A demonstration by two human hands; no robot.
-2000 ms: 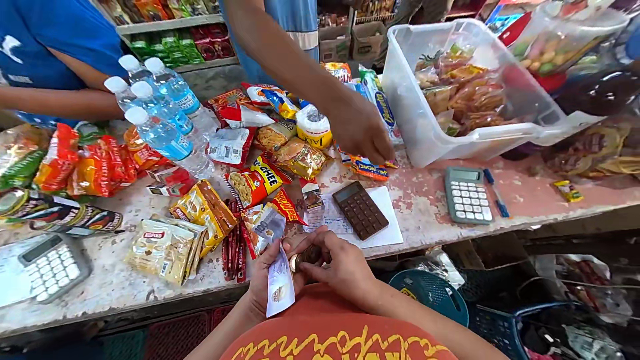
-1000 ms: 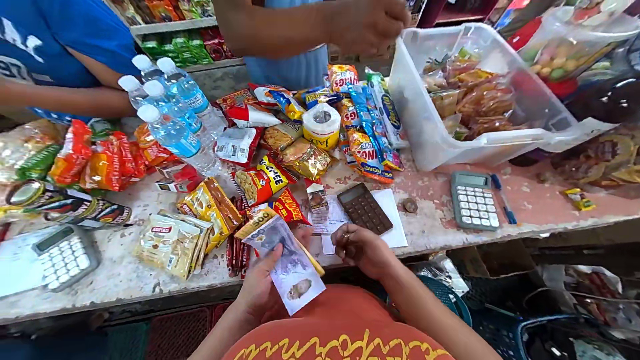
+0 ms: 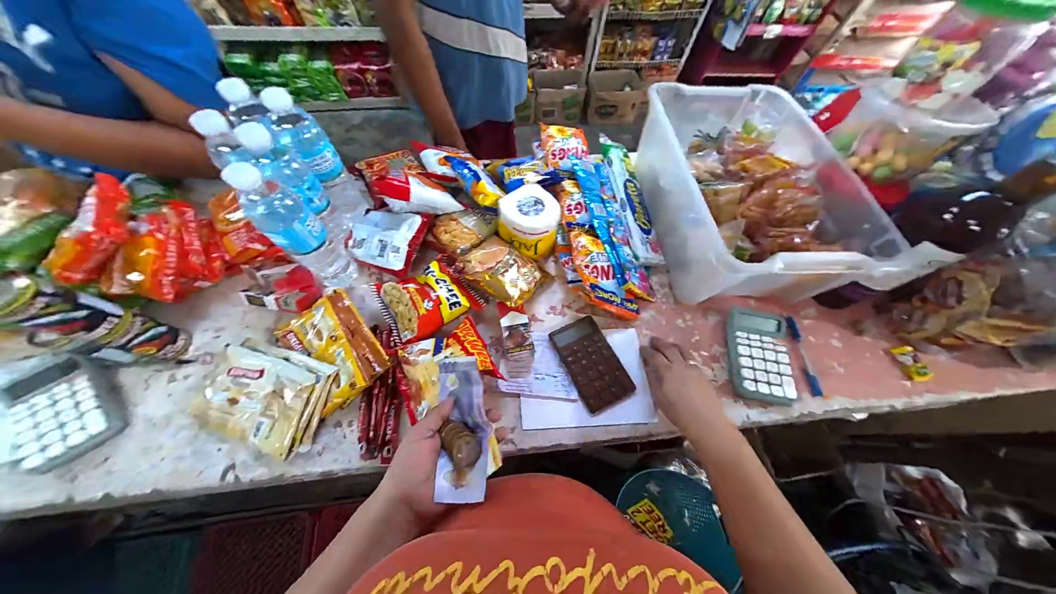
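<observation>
My left hand (image 3: pixel 425 462) holds banknotes (image 3: pixel 470 388) with a stack of coins (image 3: pixel 460 445) on top, near the counter's front edge. My right hand (image 3: pixel 681 379) rests on the counter beside white paper (image 3: pixel 544 412); its fingertips are low on the surface, and whether they cover anything is hidden. On the paper lies a dark brown calculator (image 3: pixel 592 365). A grey calculator (image 3: pixel 761 356) and a blue pen (image 3: pixel 804 359) lie right of my right hand. Snack packs (image 3: pixel 425 301), a tissue roll (image 3: pixel 529 221) and detergent sachets (image 3: pixel 596 264) are heaped behind the papers.
Plastic water bottles (image 3: pixel 280 206) stand at the left. Below them are cream-coloured sachets (image 3: pixel 264 396) and another calculator (image 3: pixel 62 412). A translucent plastic bin (image 3: pixel 685 223) holds bagged goods at the right. Two people stand across the counter; a teal basket (image 3: pixel 681 516) is beneath it.
My right hand has moved right, from near the banknotes to the counter beside the paper. A coin seen there one second ago is out of sight. The other person's arm has drawn back from the goods.
</observation>
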